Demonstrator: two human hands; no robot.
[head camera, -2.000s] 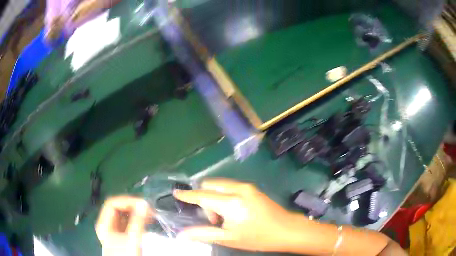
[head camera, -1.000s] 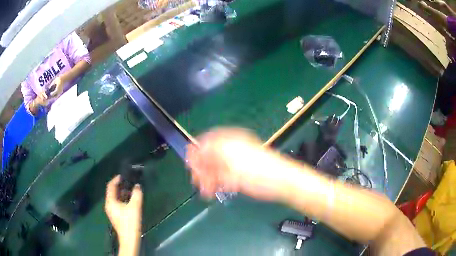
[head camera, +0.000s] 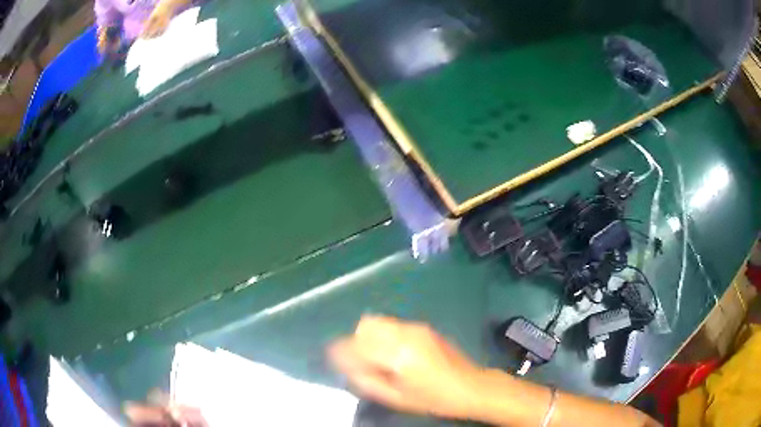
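White-looking poly bags (head camera: 259, 392) lie at the bottom, with another white sheet or bag (head camera: 75, 400) to their left. My left hand (head camera: 158, 414) is low and cut off by the lower edge, its blurred fingers at the stack's left side; its grip is unclear. My right hand (head camera: 400, 367) is blurred, just above and right of the stack, fingers bent; I cannot tell whether it holds anything. Loose black adapters with cords (head camera: 609, 242) lie tangled at the right. One adapter (head camera: 531, 339) lies nearest my right hand.
The belt (head camera: 250, 217) carries scattered dark adapters at left. A bluish divider (head camera: 367, 142) meets a wood-edged green board (head camera: 501, 100) holding a pale lump (head camera: 581, 132) and a bagged dark item (head camera: 638, 67). Pale straps (head camera: 659, 192) lie right. A person's hand (head camera: 163, 15) is upper left.
My left hand has dropped to the lower edge; the black adapter seen in it one second ago no longer shows there. My right hand has drawn back from the divider. The view has shifted.
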